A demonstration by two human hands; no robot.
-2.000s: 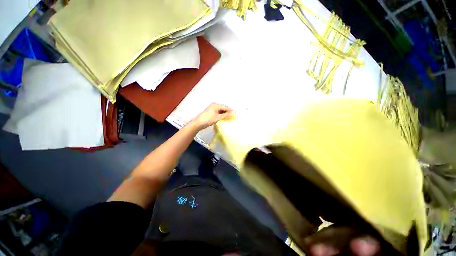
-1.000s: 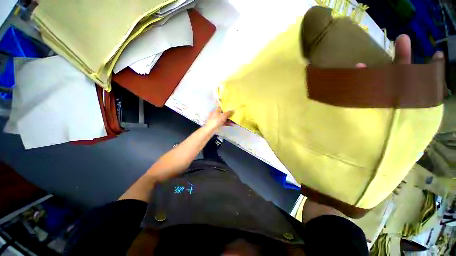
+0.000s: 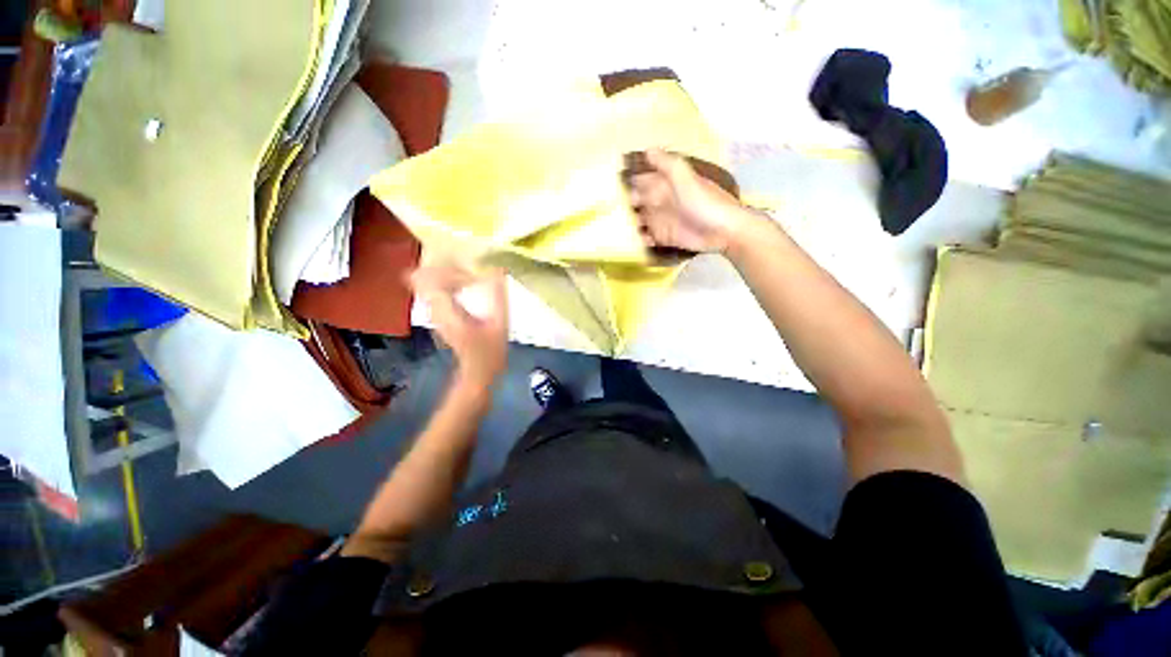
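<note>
A bag body (image 3: 552, 173) with its bright yellow inner face outward and brown trim lies on the white table in front of me, its near corner hanging over the edge. My right hand (image 3: 681, 205) grips its brown trim at the right side, fingers curled. My left hand (image 3: 465, 315) is blurred at the near left edge of the bag body, over the table edge; whether it touches or holds the bag body cannot be told.
Stacked khaki panels (image 3: 180, 167) lie at the left, beside white sheets (image 3: 337, 173) and a reddish-brown board (image 3: 372, 263). A black cloth (image 3: 886, 135) and an amber glue bottle (image 3: 1008, 96) lie at the back right. More khaki bag bodies (image 3: 1014, 475) are piled at the right.
The bag body has come down from the raised right hand onto the table, now smaller and folded. The right hand has moved left, and the left hand has shifted left. The view has turned right.
</note>
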